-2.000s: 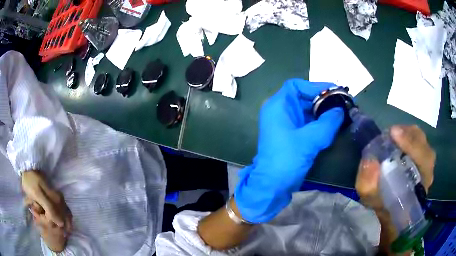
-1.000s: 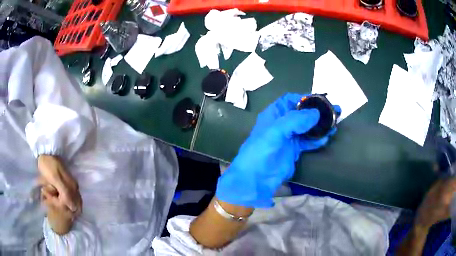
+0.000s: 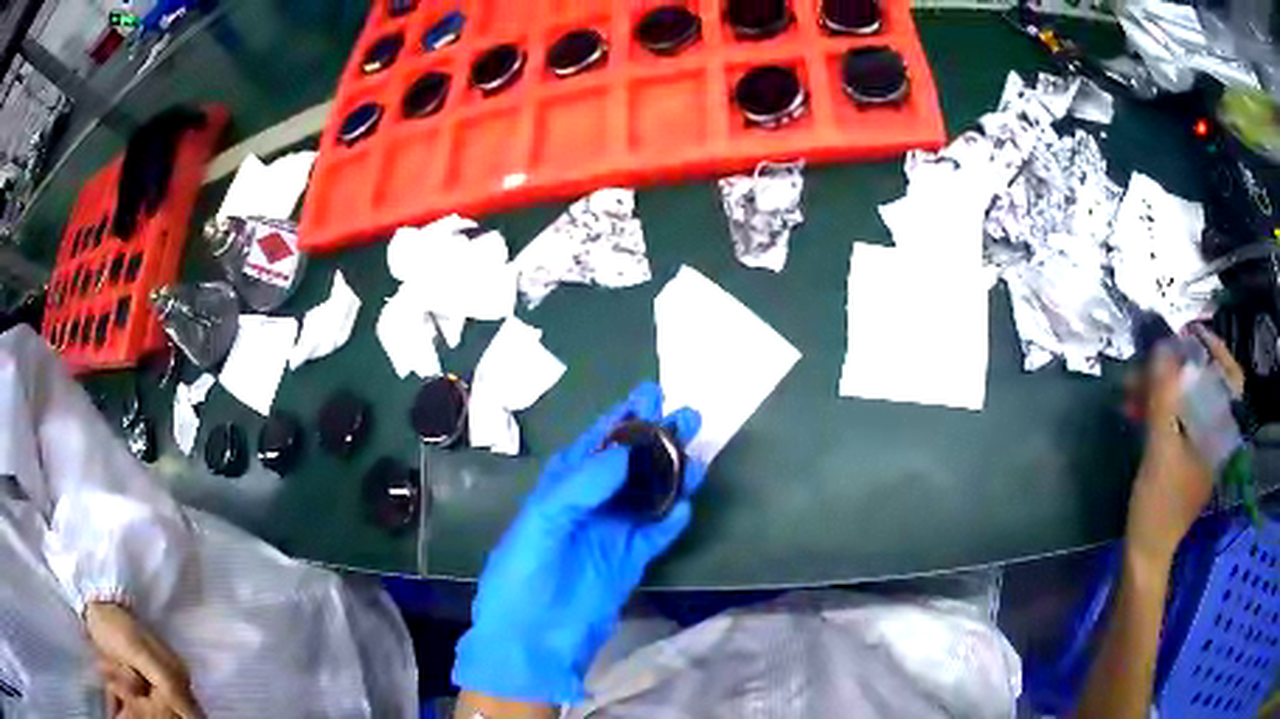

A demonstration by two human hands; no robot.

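Note:
My left hand (image 3: 569,541), in a blue glove, holds a round black unit (image 3: 650,469) with a silver rim over the bench mat, at the lower corner of a white sheet (image 3: 719,351). Fingers cover part of the unit. My bare right hand (image 3: 1176,443) is at the far right, away from the unit. It holds the clear pen-like tool (image 3: 1207,407) with a greenish rear end. The hand and tool are blurred, and the tool's tip is hard to make out.
A red-orange tray (image 3: 562,134) holds black discs in several pockets. Loose black units (image 3: 440,410) lie at left. Crumpled foil (image 3: 1053,225), white paper (image 3: 915,330) and a labelled bottle (image 3: 267,256) lie around. A blue basket (image 3: 1224,618) is lower right; a person in white sits left.
The view has shifted, showing more of the bench's back and right. My right hand with the tool has moved away from the unit to the far right. My left hand still holds the unit.

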